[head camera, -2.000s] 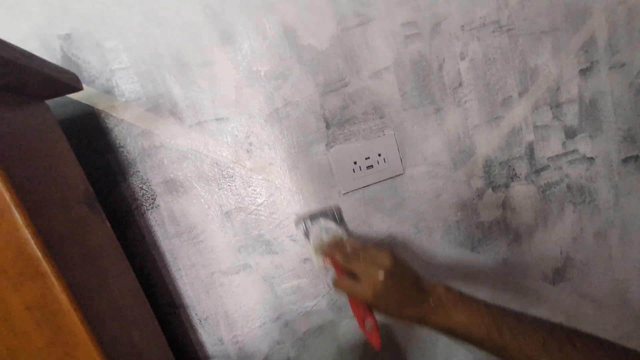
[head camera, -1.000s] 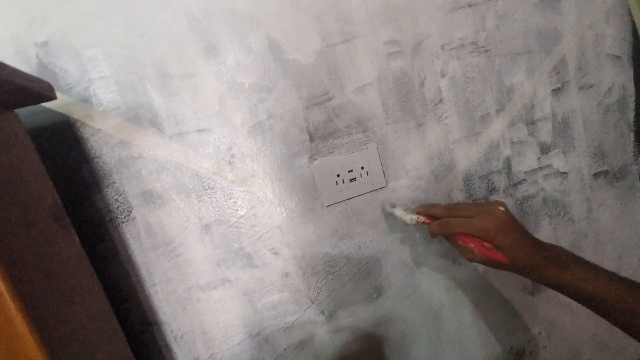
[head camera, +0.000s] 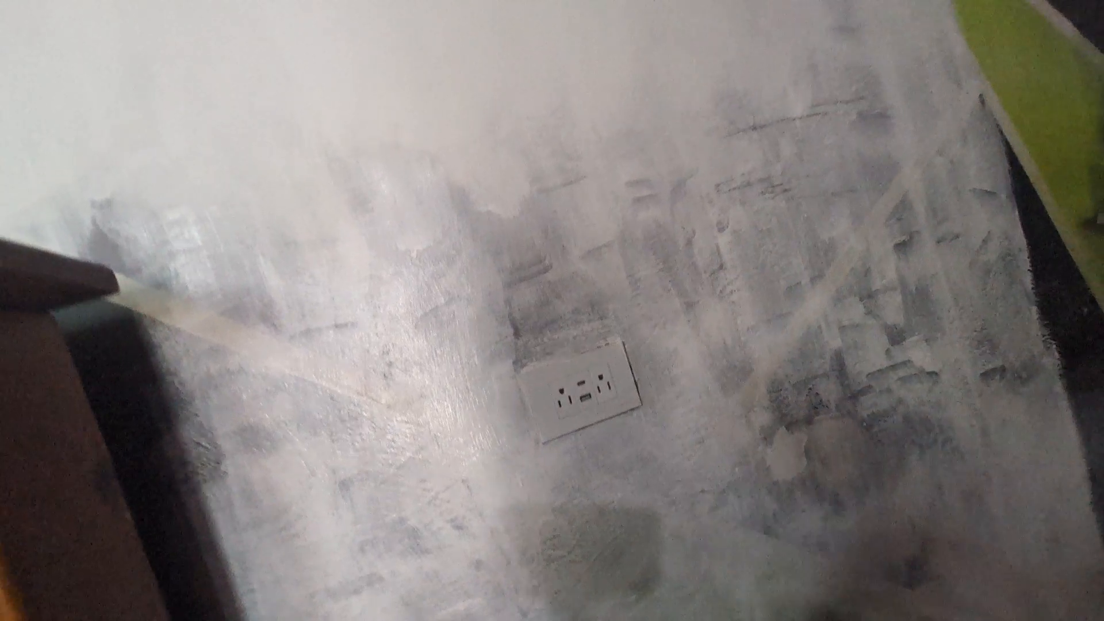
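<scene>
Neither my left hand nor my right hand is in view now, and the red-handled paintbrush is out of sight too. A wall (head camera: 414, 483) with streaky white paint over a dark grey ground fills most of the head view. Set in it, a little below the middle, is a white wall outlet plate (head camera: 580, 392) with sockets and small ports; it looks tilted in the view. The paint is more solid white towards the top and patchy around and right of the plate.
At the left edge stands a piece of dark brown wooden furniture (head camera: 69, 466) with a projecting top edge (head camera: 56, 276), and dark wall shows beside it. A green surface (head camera: 1035, 121) with a pale border lies at the upper right, next to a dark strip (head camera: 1056, 285).
My right hand, which held the red-handled paintbrush against the wall right of and below the outlet a second ago, has left the view with the brush.
</scene>
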